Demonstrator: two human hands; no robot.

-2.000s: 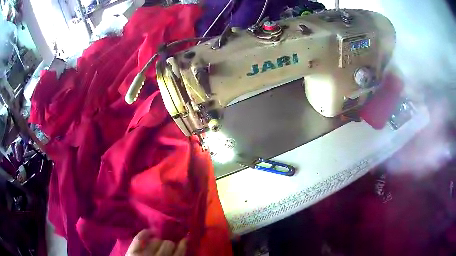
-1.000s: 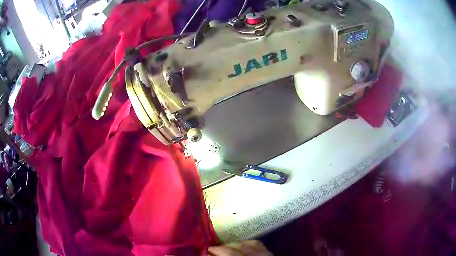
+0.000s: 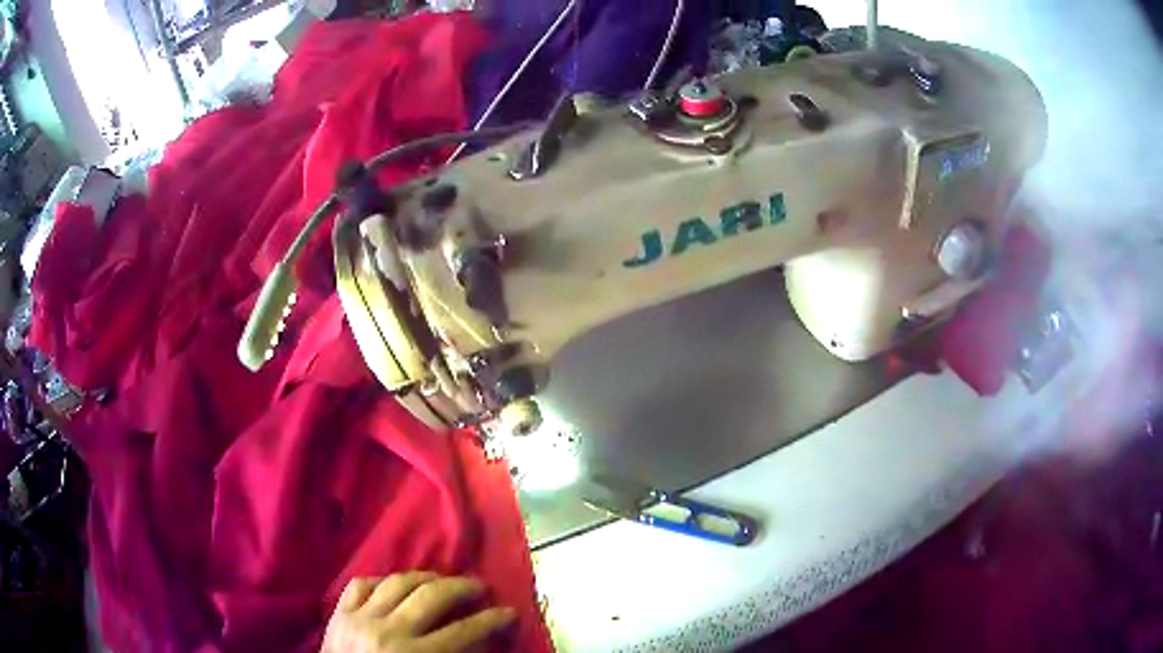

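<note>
The crimson fabric (image 3: 274, 491) lies heaped left of the machine, with an orange-red edge strip running from under the needle area to the bottom edge. My left hand (image 3: 421, 615) rests on the fabric at the bottom, fingers slightly spread, its wrist cut off by the frame. My right hand is not in view. The cream JARI sewing machine (image 3: 708, 223) stands over the grey bed (image 3: 689, 364). The presser foot and needle are lost in the lamp glare. Blue-handled snips (image 3: 695, 517) lie right of the needle, at the bed's front edge.
The pale table edge (image 3: 765, 574) curves along the front right. A gooseneck lamp (image 3: 268, 319) hangs left of the machine head. Purple fabric (image 3: 542, 51) lies behind. A red scrap (image 3: 982, 338) and blurred shiny metal (image 3: 1046, 351) are at the right end.
The view has shifted, so the machine and snips sit lower and further right. A hand at the fabric's edge at the bottom is gone from there; my left hand now shows further left on the fabric.
</note>
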